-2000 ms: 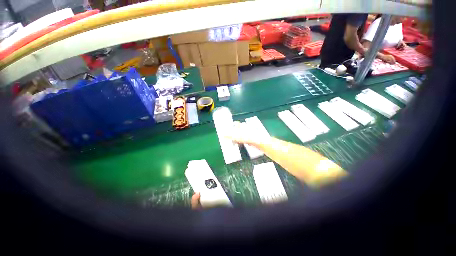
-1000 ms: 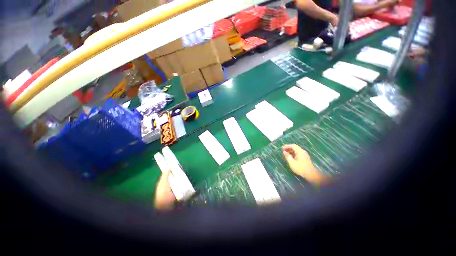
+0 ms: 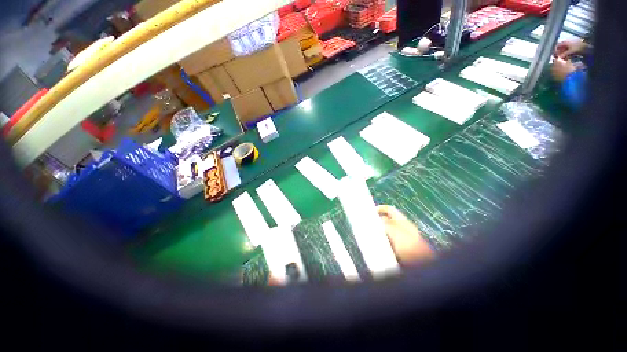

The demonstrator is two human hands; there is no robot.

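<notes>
Slim white boxes lie spaced along the green conveyor [image 3: 199, 249], some in pairs, such as the pair [image 3: 395, 139] ahead of me. My right hand [image 3: 405, 236] grips the right side of a white box block [image 3: 370, 230] over the film-covered bench. My left hand [image 3: 276, 280] shows only as a sliver at the bottom edge, at the lower end of a white box [image 3: 280, 253] with a small dark picture; it appears to hold it. Another narrow white box [image 3: 340, 251] lies between the hands. Most of the left hand is cut off.
A blue crate [image 3: 124, 185] stands at the left, beside an orange-brown tray [image 3: 214, 179] and tape roll [image 3: 245, 153]. A small white box [image 3: 267, 129] sits beyond the belt. A metal post [image 3: 546, 51] and another person's hands [image 3: 565, 62] are at the right.
My left hand has moved from two boxes on the belt to the bottom edge. My right hand, empty before, is now against a white box block. The belt boxes have shifted in view.
</notes>
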